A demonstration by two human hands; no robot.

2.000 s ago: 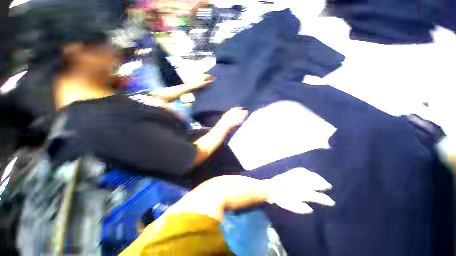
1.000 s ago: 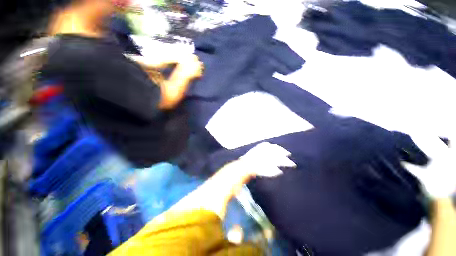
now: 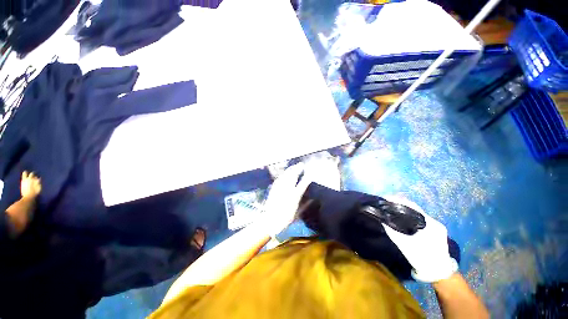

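Observation:
A folded dark navy garment (image 3: 349, 218) is held close to my body, off the table's near right corner. My left hand (image 3: 288, 190), in a white glove, is at the garment's left end; its fingertips lie against the dark cloth. My right hand (image 3: 418, 240), in a white glove, grips the garment's right part. A shiny black curved piece (image 3: 405, 218), possibly a hanger or plastic, shows beside its fingers. Another navy garment (image 3: 47, 124) lies on the white table (image 3: 236, 81) at the left, one sleeve stretched across the top.
A person's hand (image 3: 30, 185) and foot are at the left. More dark garments (image 3: 134, 22) lie at the table's far side. A blue basket (image 3: 398, 71) under white plastic stands on a stool. A white pole (image 3: 430, 71) slants before it. Blue crates (image 3: 543, 53) are at right.
The view has swung right and down, off the navy garment on the table. The dark garment is now gathered in my hands beside the table corner. The white patch no longer shows on the table garment.

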